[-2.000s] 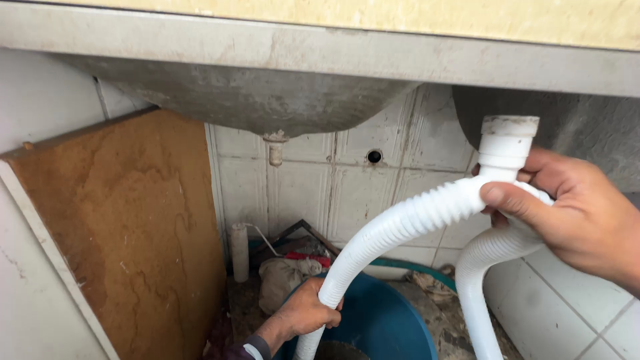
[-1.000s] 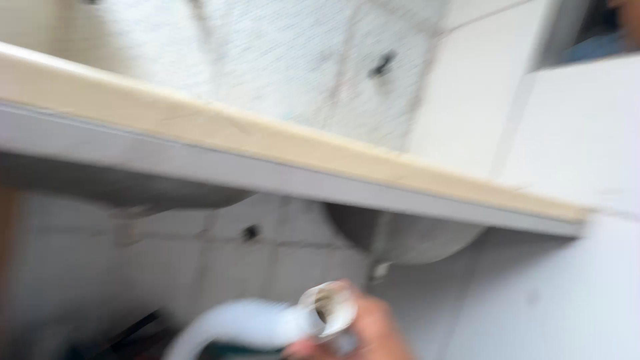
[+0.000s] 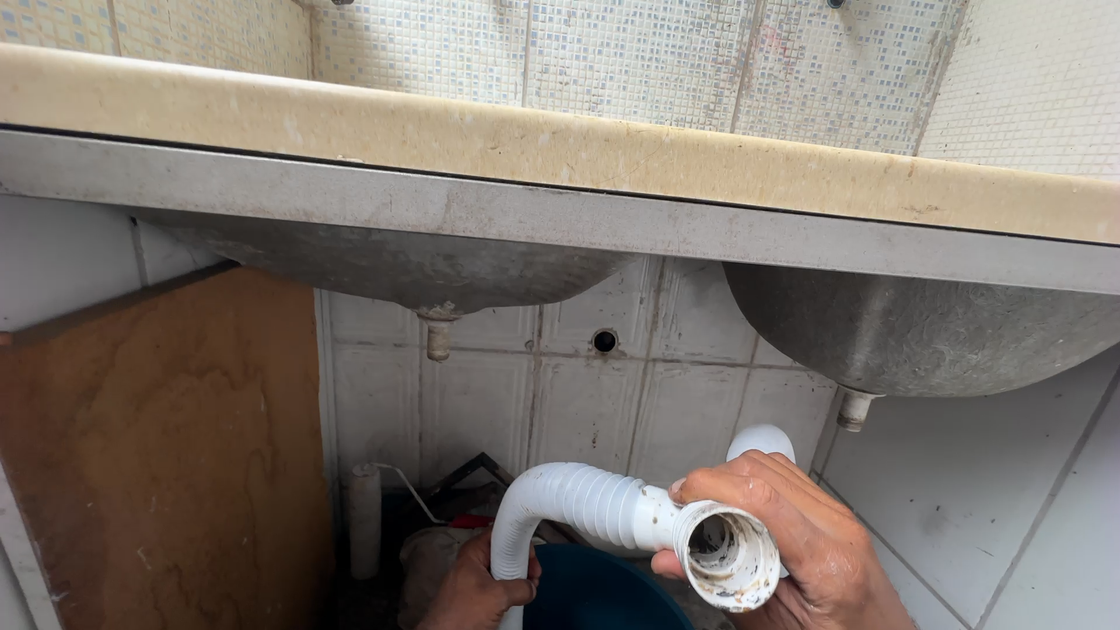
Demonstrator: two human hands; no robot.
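Observation:
My right hand [image 3: 801, 534] holds the white plastic coupling [image 3: 735, 569] of a corrugated drain hose; its dirty open mouth faces me. From it the hose [image 3: 577, 499] curves left and bends down into my left hand [image 3: 490, 586], which is closed around it. Another white hose part [image 3: 761, 442] shows behind my right hand. Above the hands are the undersides of two steel sink basins, the left basin [image 3: 420, 262] with a drain stub [image 3: 437, 339], the right basin [image 3: 919, 332] with a drain stub [image 3: 855, 409]. The hose's lower end is out of frame.
A beige countertop [image 3: 560, 149] with a grey front edge spans the view above the hands. A brown wooden board [image 3: 166, 437] leans at left. Below are a blue tub [image 3: 604, 591] and a paint roller [image 3: 365, 521]. The tiled back wall has a round hole [image 3: 605, 341].
The coupling was upright in my right hand two seconds ago; now it is tipped with its mouth toward me. The view has shifted to show the wall above the countertop.

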